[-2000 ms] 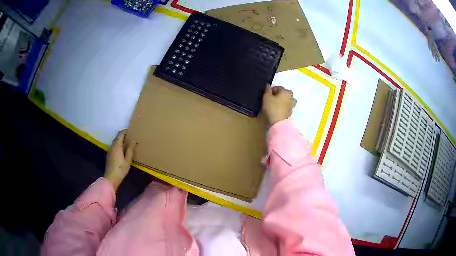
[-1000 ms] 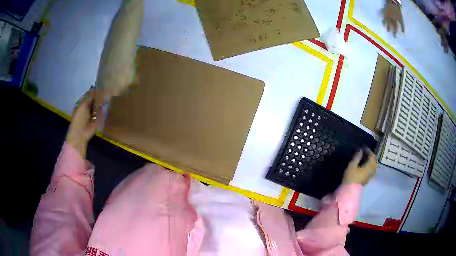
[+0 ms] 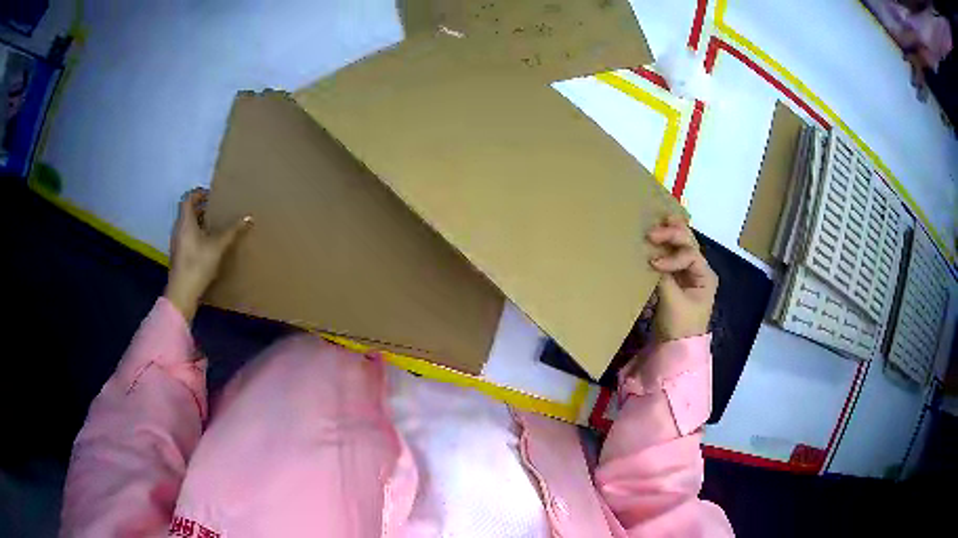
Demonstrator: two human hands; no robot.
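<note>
My right hand (image 3: 683, 275) grips the right edge of a plain brown cardboard sheet (image 3: 494, 179), which is tilted across the view. Under its left part lies a darker brown cardboard sheet or stack (image 3: 326, 236) near the table's front edge. My left hand (image 3: 202, 250) is at the left edge of this lower cardboard, thumb on top and fingers at the side. The black parts tray (image 3: 741, 315) lies at the right, partly hidden by the held sheet and my right hand.
Another cardboard sheet with dark marks (image 3: 567, 37) lies at the back. White gridded trays (image 3: 851, 231) and brown sheets (image 3: 774, 189) are stacked at the right. Red and yellow tape lines cross the white tabletop (image 3: 137, 137). Part of another person in pink (image 3: 912, 32) shows at the top right.
The black tray has moved from the cardboard to the right. My right hand has let go of it and now holds a cardboard sheet. My left hand no longer holds up a sheet.
</note>
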